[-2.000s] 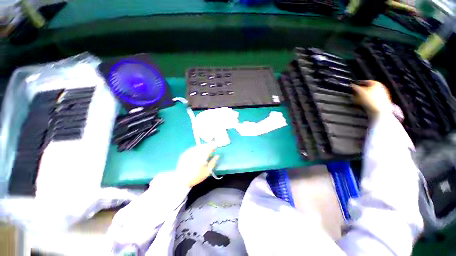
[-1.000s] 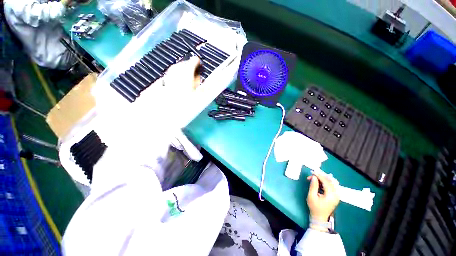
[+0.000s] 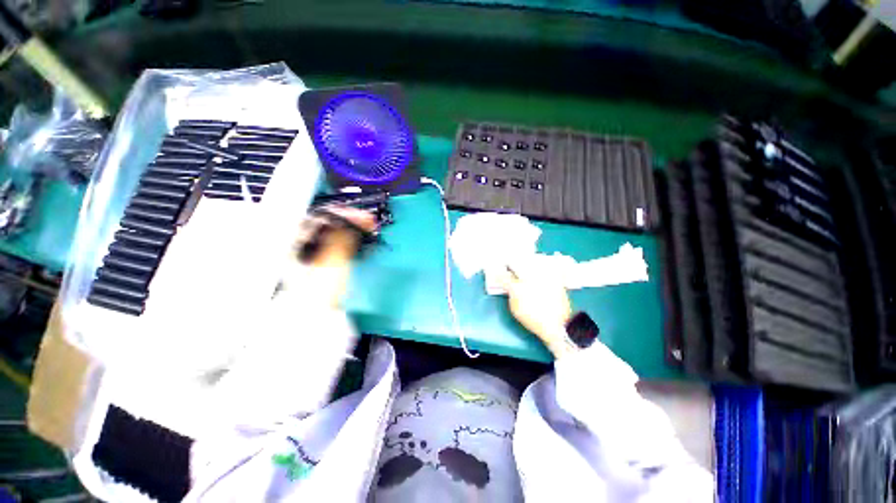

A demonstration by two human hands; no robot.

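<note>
Black tubes (image 3: 368, 208) lie in a loose pile just below the fan. My left hand (image 3: 337, 253) is at the pile's near left side, strongly blurred; whether it holds a tube cannot be told. My right hand (image 3: 536, 301) is at the near edge of the white crumpled cloth (image 3: 494, 241), its fingertips against the cloth; whether they grip it or something small is unclear. The cloth's tail points right. Behind it lies a dark ribbed tray (image 3: 599, 182) with rows of small black pieces (image 3: 503, 163) in its left half.
A pale lined carton (image 3: 236, 231) with rows of black tubes stands left, a lower carton (image 3: 61, 383) beneath it. The fan (image 3: 364, 138) has a white cable (image 3: 449, 270) curving across the mat. Stacked ribbed trays (image 3: 798, 309) stand right, above blue plastic (image 3: 752, 442).
The view has swung back from the left. My left hand has moved from the carton's tubes to the loose pile. My right hand remains by the cloth, now nearer its crumpled part.
</note>
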